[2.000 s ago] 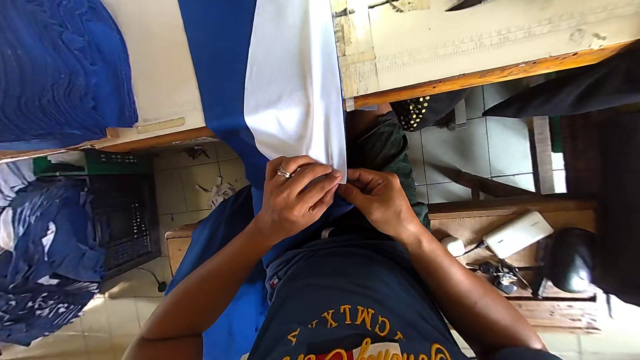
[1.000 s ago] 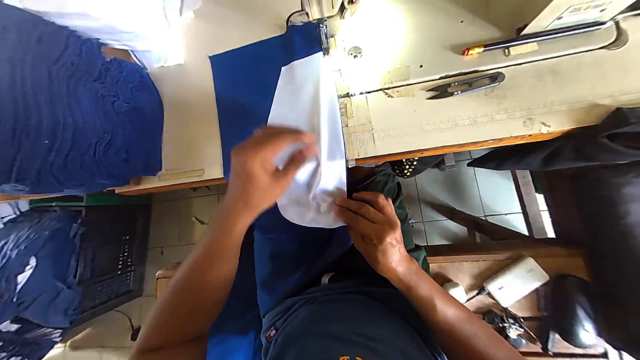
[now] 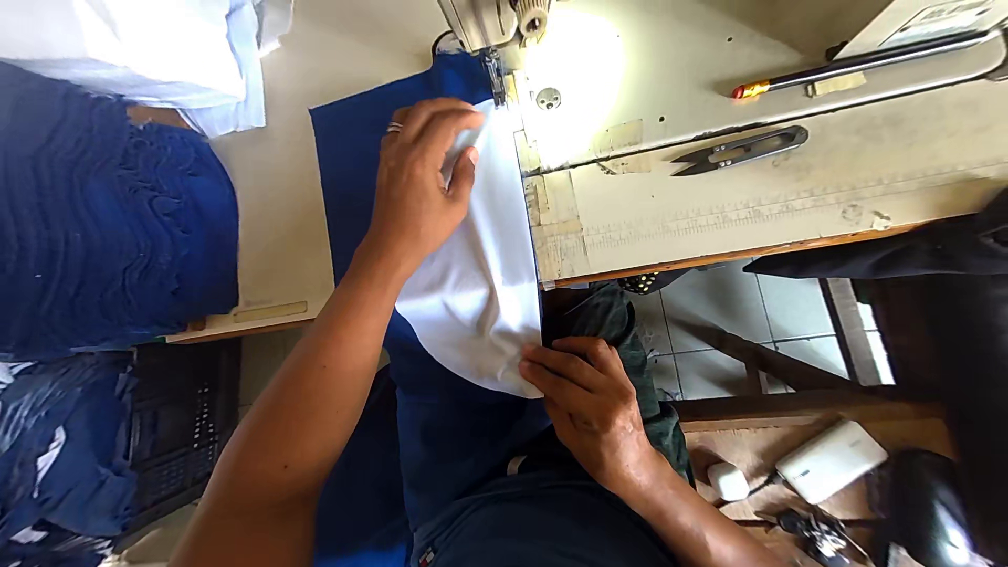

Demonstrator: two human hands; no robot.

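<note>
A white fabric piece (image 3: 504,260) lies on a longer blue fabric panel (image 3: 354,173), which hangs over the table edge toward my lap. Their far ends reach the presser foot (image 3: 496,79) of a sewing machine (image 3: 480,20). My left hand (image 3: 425,173), with a ring, is over the white piece near the foot, its thumb and fingers apart; whether its fingertips touch the cloth I cannot tell. Below the table edge, my right hand (image 3: 583,394) grips the lower right corner of the white piece and the blue edge.
Stacked blue fabric (image 3: 118,213) and white fabric (image 3: 157,55) lie at the left. Thread snips (image 3: 740,151) and a pencil (image 3: 858,59) are on the right of the machine bed. Below stand a black crate (image 3: 181,425) and a wooden shelf (image 3: 819,425) with a white power bank (image 3: 831,461).
Two seconds ago both hands were together at the cloth's lower edge. My left hand has since moved up toward the presser foot; my right hand remains at the lower right corner. The view has shifted.
</note>
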